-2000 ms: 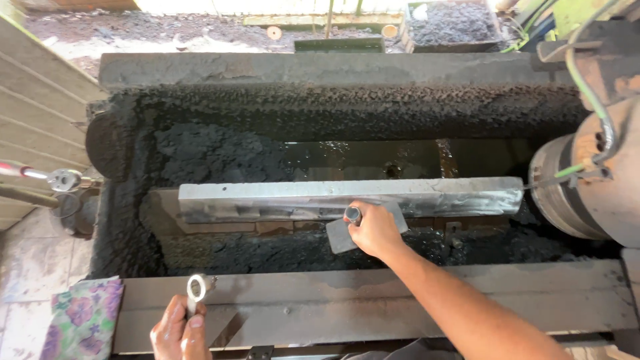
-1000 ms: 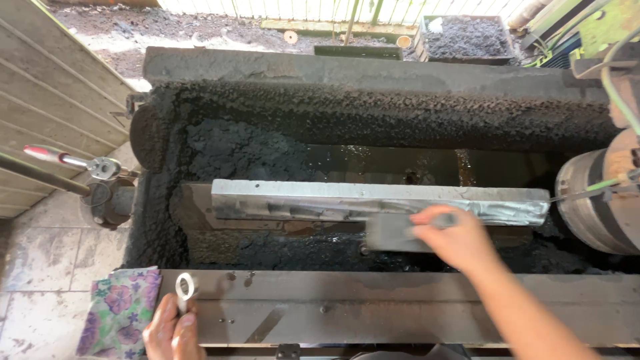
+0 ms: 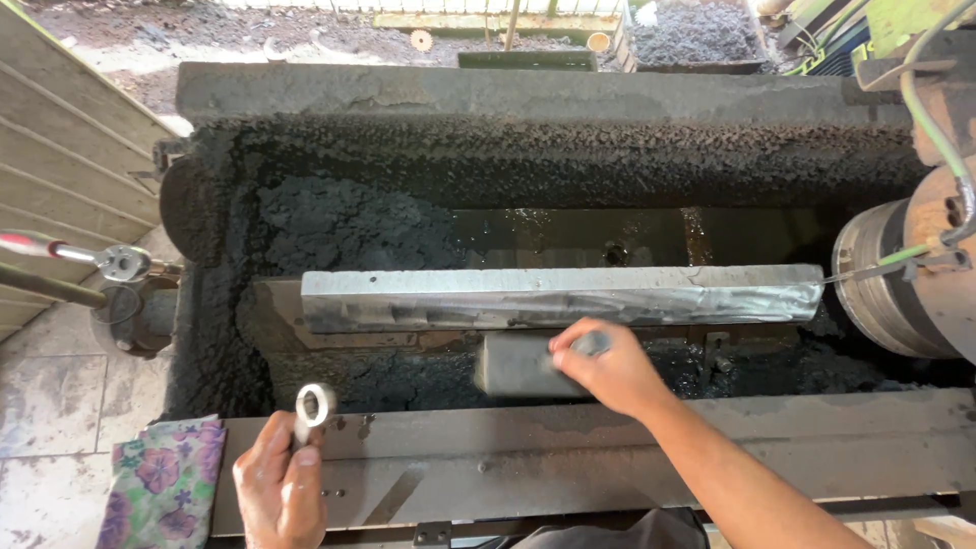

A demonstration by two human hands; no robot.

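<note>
My left hand (image 3: 280, 484) is closed around the shank of a ring-ended metal tool (image 3: 313, 406), its ring pointing up, over the near edge of the trough. My right hand (image 3: 606, 366) grips a dark round knob (image 3: 591, 343) on a flat grey block (image 3: 522, 366), somewhat blurred. The block lies just on the near side of a long metal bar (image 3: 564, 299); whether the two touch, I cannot tell. Smeared, shiny marks cover the bar's near face, and its pale top has a small dark hole near the left end.
The sludge-caked trough (image 3: 488, 480) surrounds the bar. At right stands a round machine part (image 3: 877, 278) with a green hose (image 3: 934, 122). A floral cloth (image 3: 164, 484) hangs over the near left corner. A red-handled ratchet (image 3: 118, 261) lies at left; a box of dark sludge (image 3: 698, 34) stands behind.
My right hand and the block have moved from the bar's near face to lower, on its near side. My left hand still holds the ring-ended tool. The view has shifted slightly.
</note>
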